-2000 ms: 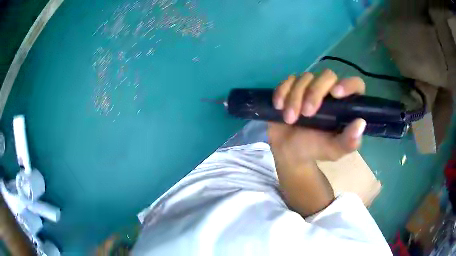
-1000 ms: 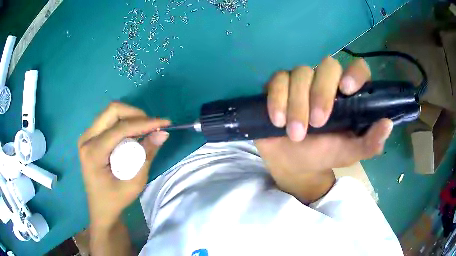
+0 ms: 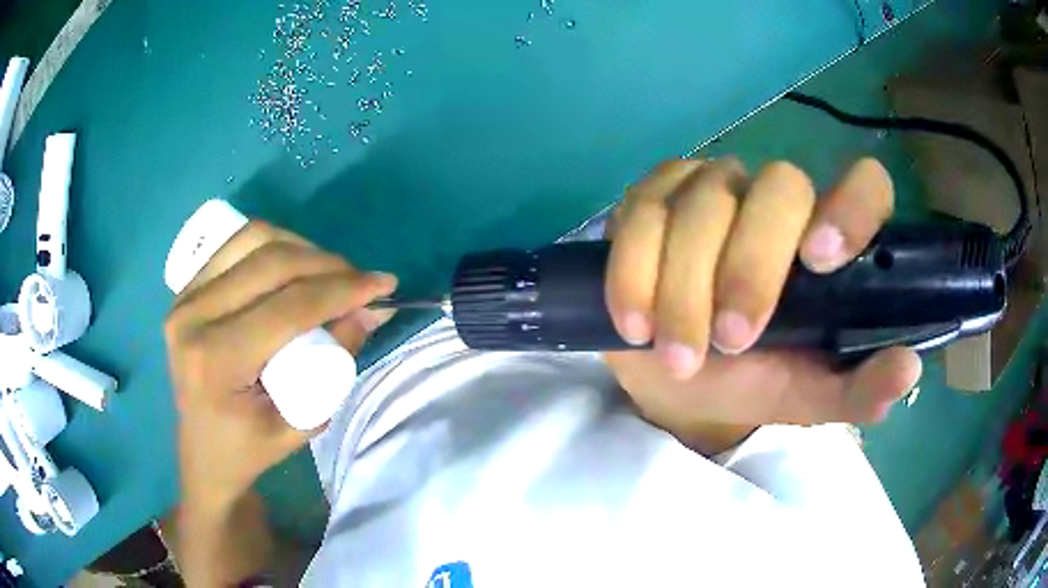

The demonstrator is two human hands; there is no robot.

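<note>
My left hand (image 3: 259, 327) is closed round a white handheld unit (image 3: 309, 379). The unit's rounded end shows below the fingers and a wider white part shows beyond the knuckles; the middle is hidden in the fist. My right hand (image 3: 736, 287) grips the black electric screwdriver (image 3: 552, 296), its ribbed collar facing left. The thin bit (image 3: 410, 304) reaches to my left thumb and forefinger tips. Whether a screw is on the bit cannot be told.
Loose screws (image 3: 282, 101) lie scattered on the green bench (image 3: 483, 126). Stacked white units (image 3: 54, 310) lie at the left edge. The black cord (image 3: 908, 122) runs behind the screwdriver. Brown cardboard (image 3: 968, 362) shows at right, below the bench.
My left hand has come into view from the left with the white unit, which has since turned, showing its wider part. The screwdriver now sits nearer, its bit at my left fingertips.
</note>
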